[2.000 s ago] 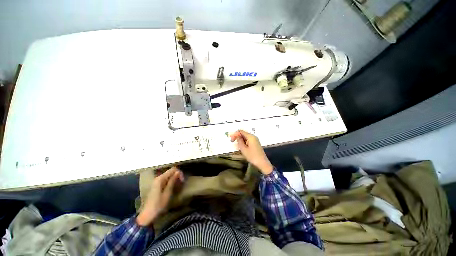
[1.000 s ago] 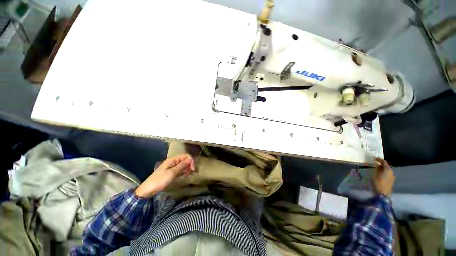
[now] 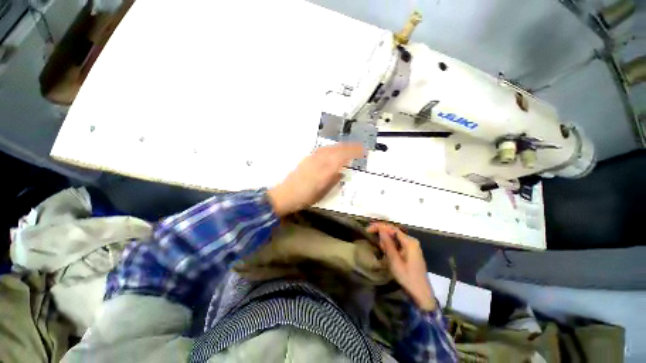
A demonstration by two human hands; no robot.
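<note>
The white sewing machine head (image 3: 489,117) with blue JUKI lettering stands on the white table. My left hand (image 3: 315,174) reaches over the table's front edge, its fingertips at the grey needle plate (image 3: 331,126) below the needle area; whether they hold anything cannot be told. My right hand (image 3: 402,257) is at the table's front edge, thumb and fingers on the khaki garment piece (image 3: 304,248), which lies bunched on my lap. Dark snips (image 3: 381,147) lie right of the needle plate, under the arm.
Pale and khaki cloth (image 3: 92,241) is piled at the left. More khaki cloth (image 3: 581,344) lies at the lower right, near a white sheet (image 3: 464,298). A brown box (image 3: 78,57) stands at upper left. Thread cones (image 3: 616,13) are at upper right.
My left hand has moved from the lap up to the needle plate. My right hand has moved left from the table's right corner to the khaki cloth. The view has shifted and tilted.
</note>
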